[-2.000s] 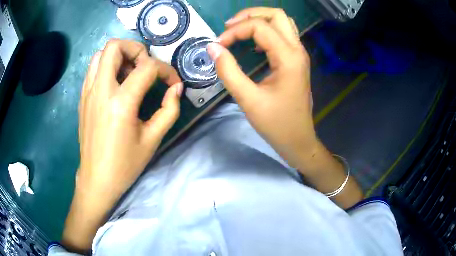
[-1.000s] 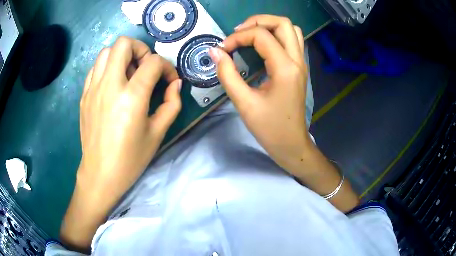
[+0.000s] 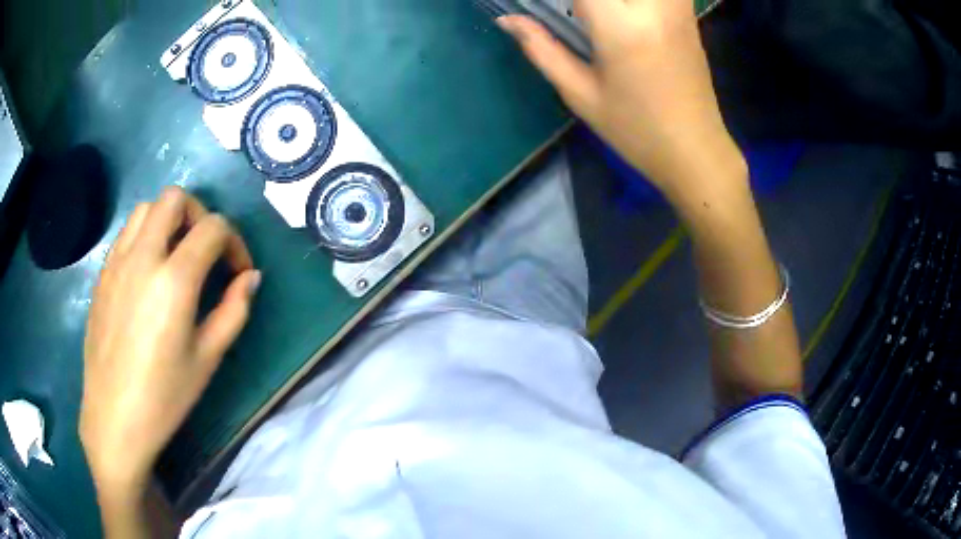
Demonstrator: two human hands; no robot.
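Note:
A silver fixture plate [image 3: 392, 257] lies on the bench with its near end at the front edge. Three round parts with black rims sit in it: the far one [image 3: 228, 61], the middle one [image 3: 288, 134] and the near one [image 3: 355, 212], whose centre looks shinier and greyer. My left hand [image 3: 163, 326] is left of the plate, fingers curled and apart, holding nothing visible. My right hand [image 3: 643, 100] is at the top over silver plates [image 3: 550, 23]. Its thumb reaches them; its other fingers are cut off by the frame, so its grip is unclear.
A black disc [image 3: 69, 206] lies on the green bench [image 3: 453, 95] at the left. A white scrap [image 3: 26, 431] lies at the lower left. A pale machine edge [image 3: 8, 137] shows at the far left. Dark ribbed material [image 3: 906, 358] is at the right.
My right hand has left the near round part and moved up and right to the silver plates. My left hand has moved away left. The whole fixture plate is now uncovered, lower left in view.

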